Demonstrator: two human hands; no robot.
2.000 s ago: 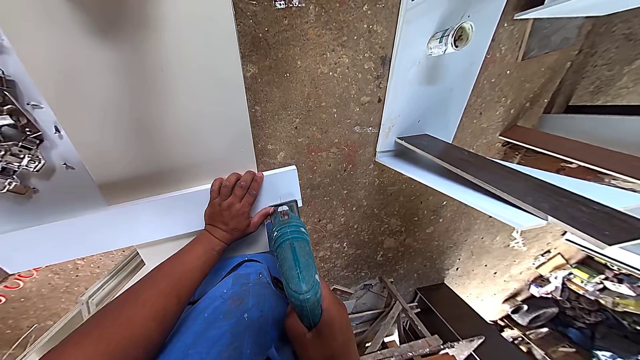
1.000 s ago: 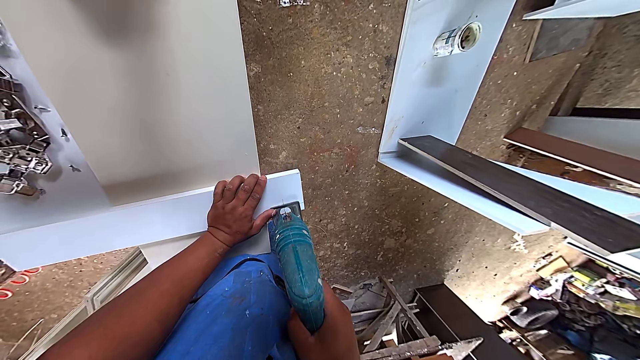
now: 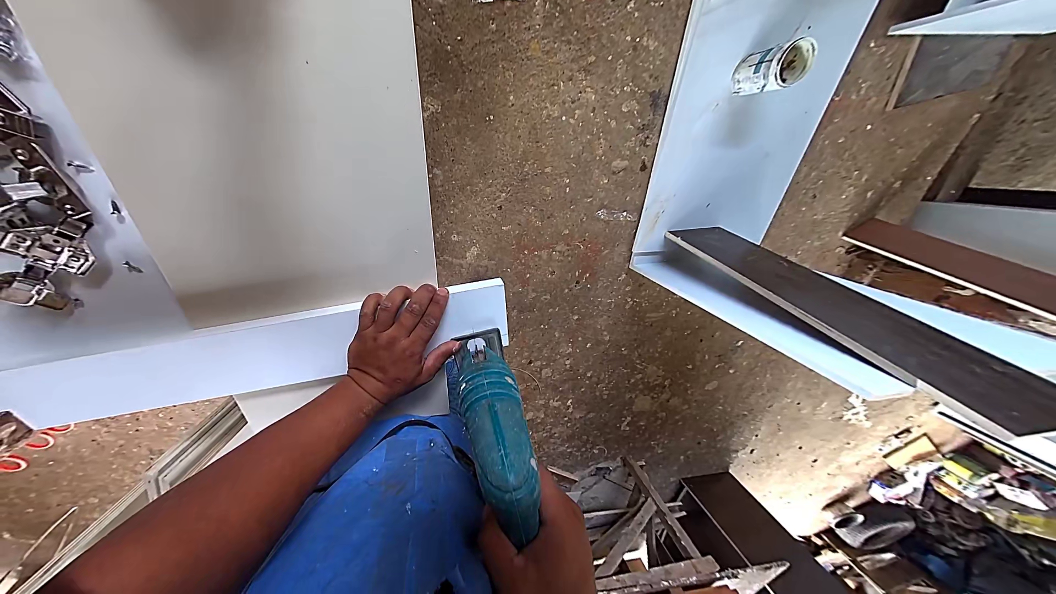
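Note:
My left hand (image 3: 398, 340) lies spread flat on a narrow white board (image 3: 247, 356), near its right end, pressing on its face. The board lies across the lower edge of a large pale panel (image 3: 330, 148). My right hand (image 3: 540, 540) grips the rear of a teal jigsaw (image 3: 499, 437). The jigsaw's base plate rests on the board's near edge, close beside my left thumb. Its blade is hidden beneath the tool's front.
Metal cabinet hinges (image 3: 41, 239) are heaped at the left. To the right stand a white panel (image 3: 718, 157) with a jar (image 3: 771, 66) and a dark board (image 3: 825, 313). Wood scraps (image 3: 639, 528) and clutter (image 3: 949, 511) lie at the lower right.
The jigsaw's front has moved slightly up the board from its near edge. My left hand still rests on the board.

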